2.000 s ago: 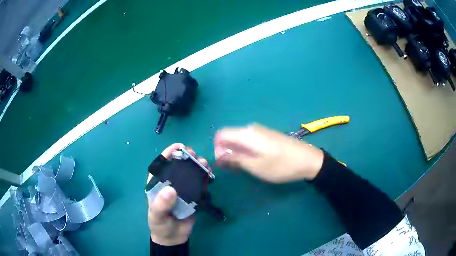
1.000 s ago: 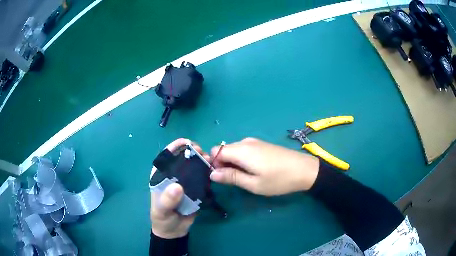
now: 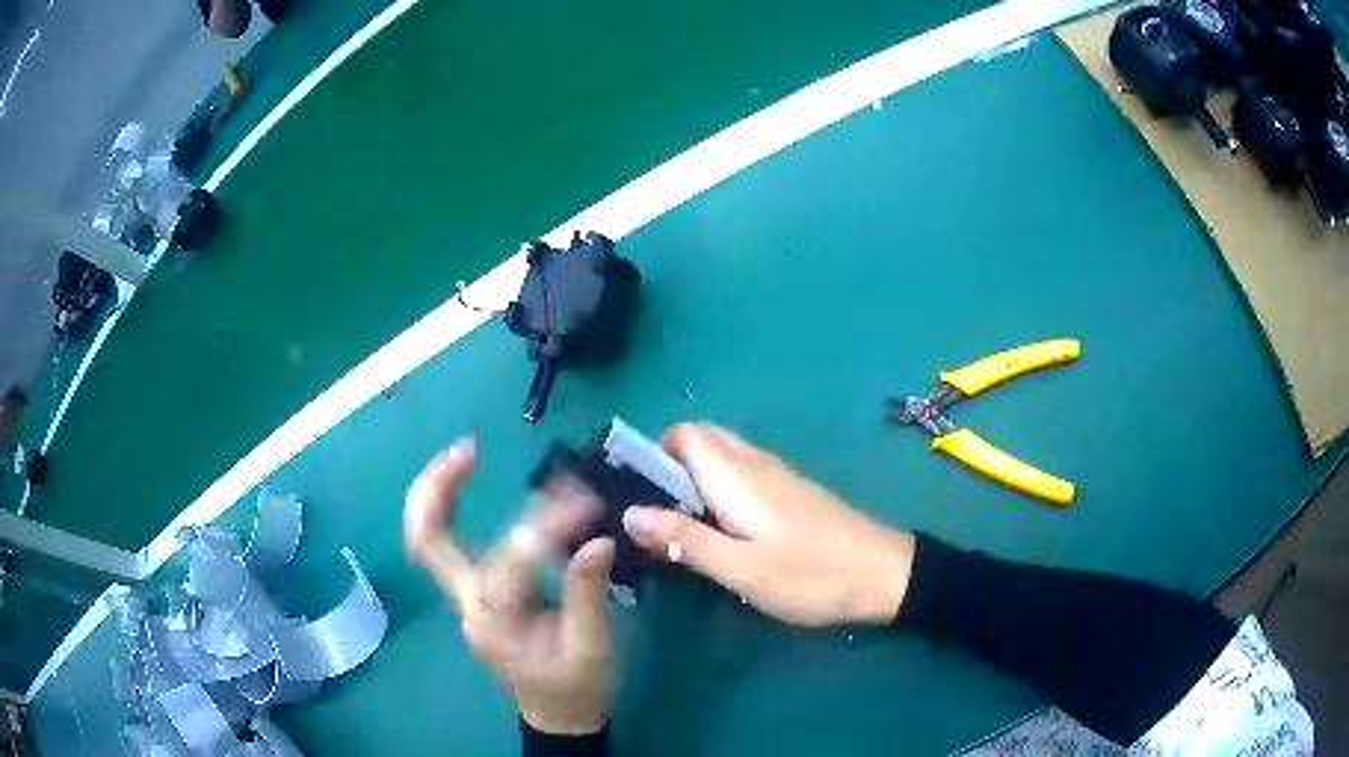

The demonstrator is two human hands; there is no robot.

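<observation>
A black unit (image 3: 639,500) is held over the green bench in front of me. A grey curved cover (image 3: 653,459) shows along its upper right side; the rest of the cover is hidden. My right hand (image 3: 784,525) grips the unit and cover from the right, with thumb and fingers on them. A tiny white piece shows by the right thumb. My left hand (image 3: 536,599) is blurred at the unit's left side, its index finger raised and fingers spread. Whether the fingertips touch the unit is unclear.
Another black unit (image 3: 574,303) lies by the white strip (image 3: 681,189). Yellow-handled side cutters (image 3: 929,410) lie open at right. Loose grey covers (image 3: 222,636) are piled at left. Black units (image 3: 1161,62) sit on cardboard (image 3: 1275,281) at upper right. Part of a person shows at top left.
My left hand has let go of its firm grip and opened. My right hand has moved from the wires onto the unit and cover. The view has shifted slightly left.
</observation>
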